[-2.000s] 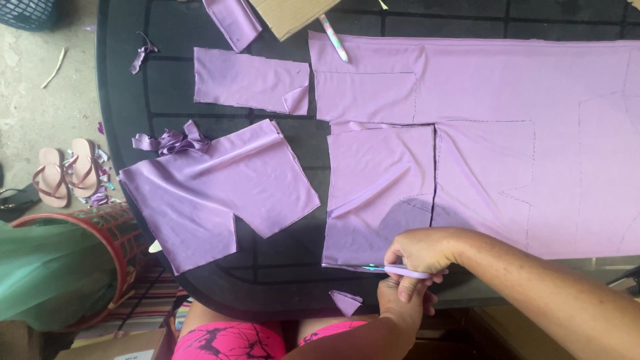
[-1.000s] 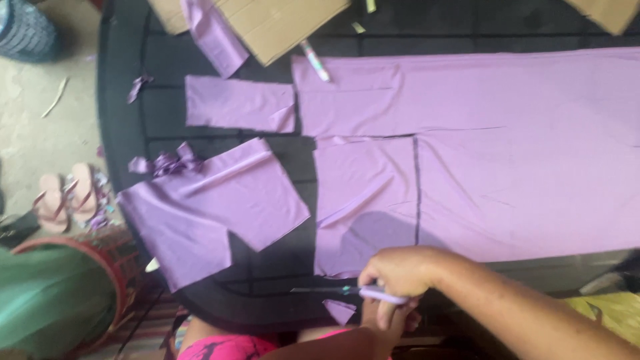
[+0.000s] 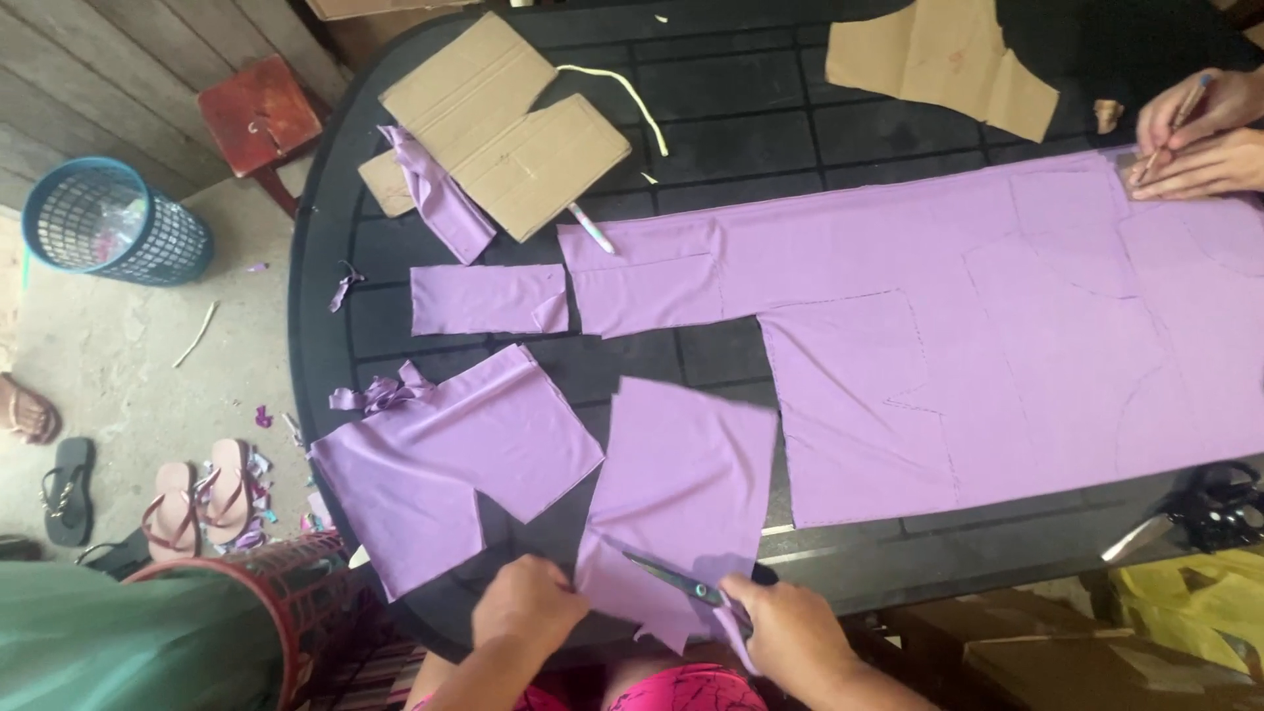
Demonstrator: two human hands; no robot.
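My left hand (image 3: 529, 604) pinches the lower left edge of a cut purple fabric piece (image 3: 681, 464) near the table's front edge. Purple-handled scissors are in my right hand (image 3: 785, 627), their dark blades (image 3: 671, 581) lying over the lower part of that piece. To the left lies a cut, notched purple piece (image 3: 464, 454), with a small rectangular piece (image 3: 489, 299) above it. The large purple cloth (image 3: 987, 346), marked with dashed pattern lines, spreads to the right. Whether the blades are parted is unclear.
Cardboard templates (image 3: 543, 163) and a marker (image 3: 592, 229) lie at the back of the black table (image 3: 731, 99). Another person's hands (image 3: 1200, 138) hold a pen at the cloth's far right. Other scissors (image 3: 1210, 513) rest at the front right edge. A red basket (image 3: 286, 602) stands lower left.
The fabric piece beside the large cloth has moved left and turned, leaving a gap between them. My hands have come apart, the left now at the piece's left edge. The view has widened.
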